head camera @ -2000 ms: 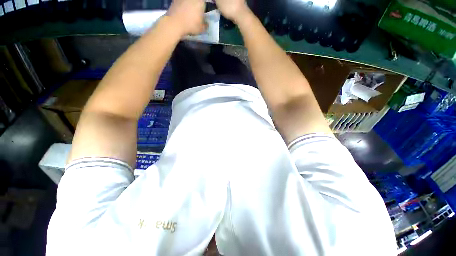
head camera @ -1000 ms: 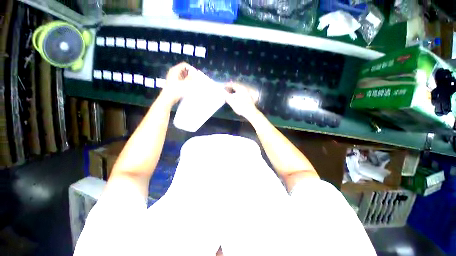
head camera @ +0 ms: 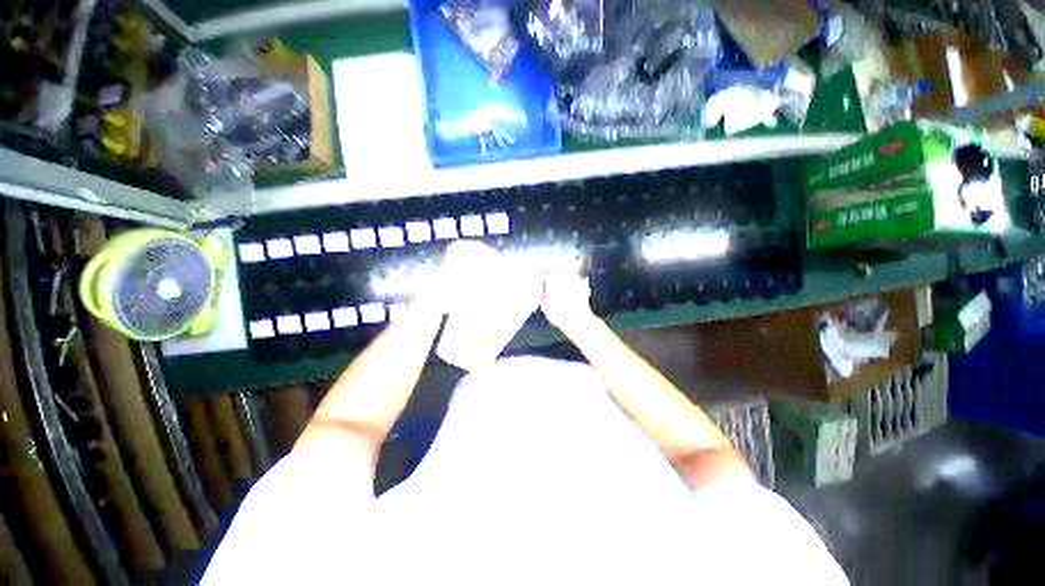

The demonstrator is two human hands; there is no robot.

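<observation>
Black plastic parts (head camera: 642, 206) lie in long rows on the green bench. Small white labels (head camera: 364, 237) sit in a neat row along the back parts at left, and a second row shows on the front parts. My left hand (head camera: 458, 272) holds the white label sheet (head camera: 490, 323), which hangs down towards my body. My right hand (head camera: 564, 293) is at the sheet's right edge, over the black parts. Its fingertips are overexposed, and I cannot tell whether they hold a label.
A lime green fan (head camera: 158, 286) stands at the bench's left end. A green carton (head camera: 877, 195) stands at the right. A blue bin (head camera: 481, 109) and clear plastic bags (head camera: 642, 74) lie behind the bench's pale ledge. A cardboard box (head camera: 756, 355) is below.
The view has tilted up, so the blue bin and bags show more fully behind the bench. The sheet now looks smaller, and my hands sit lower in the picture, still close together.
</observation>
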